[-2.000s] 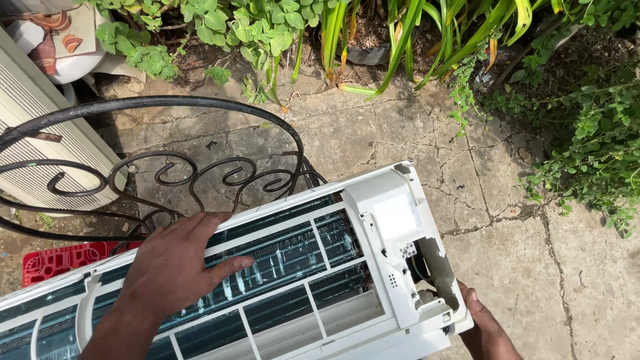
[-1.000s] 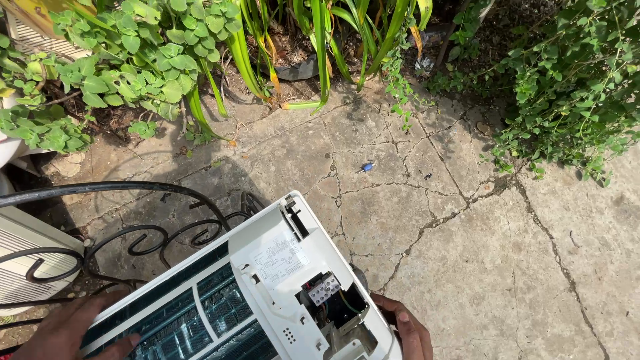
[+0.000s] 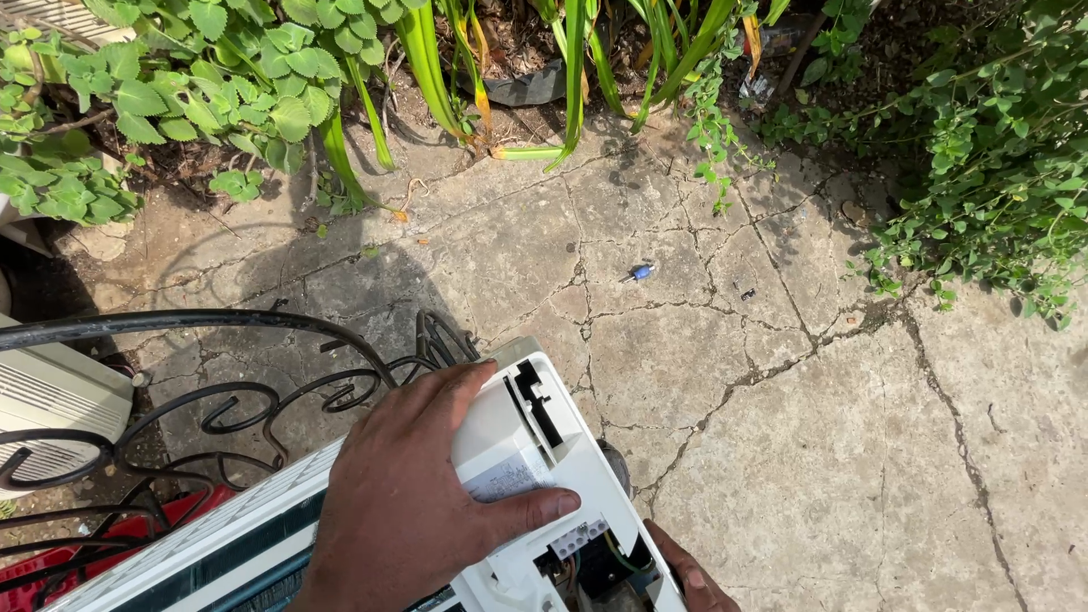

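The white indoor unit of a split air conditioner [image 3: 595, 484] runs from the lower left to the bottom centre, its dark coil fins partly bared. Across its end casing lies my left hand [image 3: 416, 493], fingertips over the top edge and thumb on the front beside a label. My right hand [image 3: 693, 574] touches the unit's right end from outside; most of it is out of frame. Between the hands, a white terminal block [image 3: 580, 539] and wires show in an opening. A small blue-handled screwdriver [image 3: 642, 272] lies on the concrete beyond the unit.
A black wrought-iron scrollwork piece [image 3: 212, 319] stands at the left, beside and behind the unit. Under it is a red plastic item [image 3: 51, 569]. A cream louvred casing [image 3: 59, 399] stands at the left edge. Cracked concrete [image 3: 816, 476] spreads right, with leafy plants [image 3: 977, 153] along the top.
My left hand has moved right along the unit, from the coil grille onto the end casing. My right hand stays at the right end. The view has shifted noticeably.
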